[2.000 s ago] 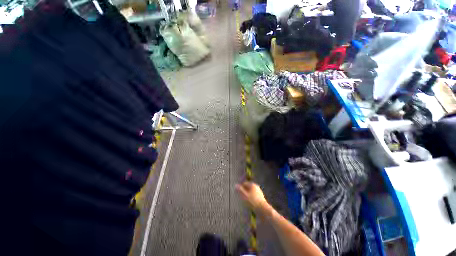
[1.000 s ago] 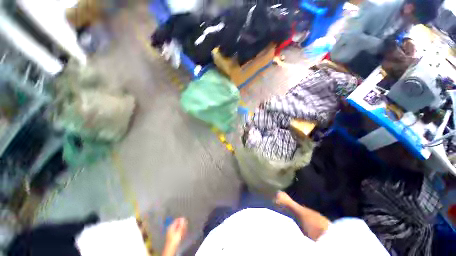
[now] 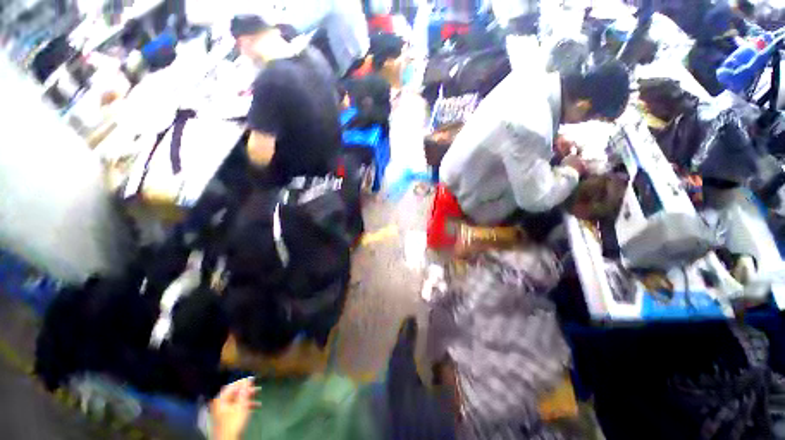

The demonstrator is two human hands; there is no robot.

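The frame is blurred. My left hand [image 3: 232, 411] is at the bottom edge, left of centre, with fingers partly apart and no held thing visible. It is beside a green sack [image 3: 318, 411]. Beyond it, a large heap of black cloth [image 3: 288, 258] rests on a brown cardboard box [image 3: 280, 356]. Grey patterned cloth [image 3: 508, 335] is piled right of centre. My right hand is not in view.
A person in a light top [image 3: 503, 142] sits at a white sewing machine [image 3: 667, 241] on a blue-edged table [image 3: 680, 305]. Another person in dark clothing [image 3: 297, 112] is left of the narrow grey aisle [image 3: 374, 288]. More black cloth [image 3: 103, 331] lies at lower left.
The view has turned right and lifted from the aisle to the sewing stations. The green sack now shows at the bottom. My right hand has left the picture.
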